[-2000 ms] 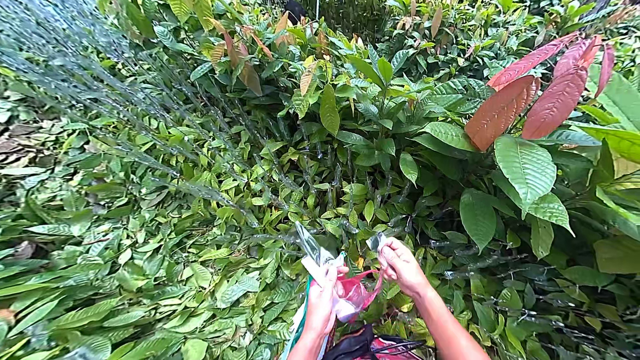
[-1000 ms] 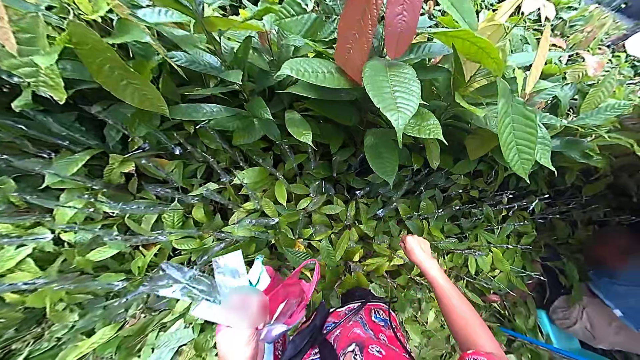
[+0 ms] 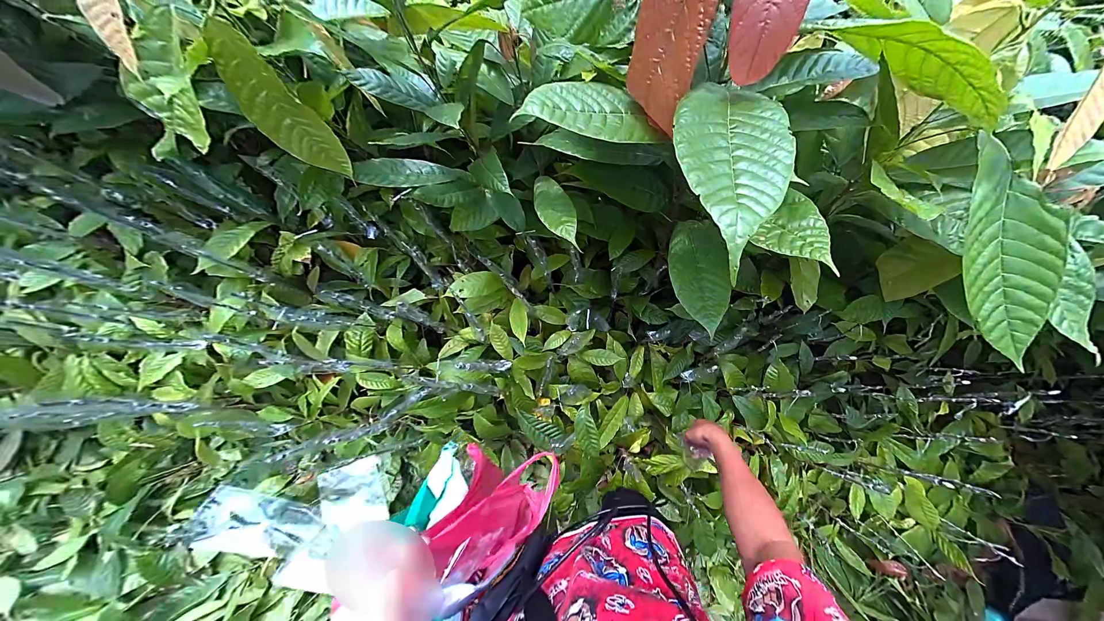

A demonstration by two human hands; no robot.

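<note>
Low at the left of the head view, my left hand (image 3: 384, 573) is largely blurred, beside clear plastic sheets or bags (image 3: 259, 522) that stick out from it. A pink plastic bag (image 3: 492, 522) with a loop handle hangs next to it, along with white and green plastic (image 3: 440, 487). My right hand (image 3: 705, 438) reaches among the small leafy seedlings (image 3: 604, 405); its fingers are curled, with something clear and small near them that is too unclear to name. Strips of clear plastic film (image 3: 345, 362) run through the seedlings.
Large green leaves (image 3: 733, 164) and reddish leaves (image 3: 673, 60) overhang from the top. More seedlings spread across the left. At the lower right edge, part of a person in dark clothing (image 3: 1026, 552) shows among the plants.
Two seconds ago my hands were close together in front of me; now they are apart, the left low beside the pink bag and the right out over the seedlings. The view has shifted.
</note>
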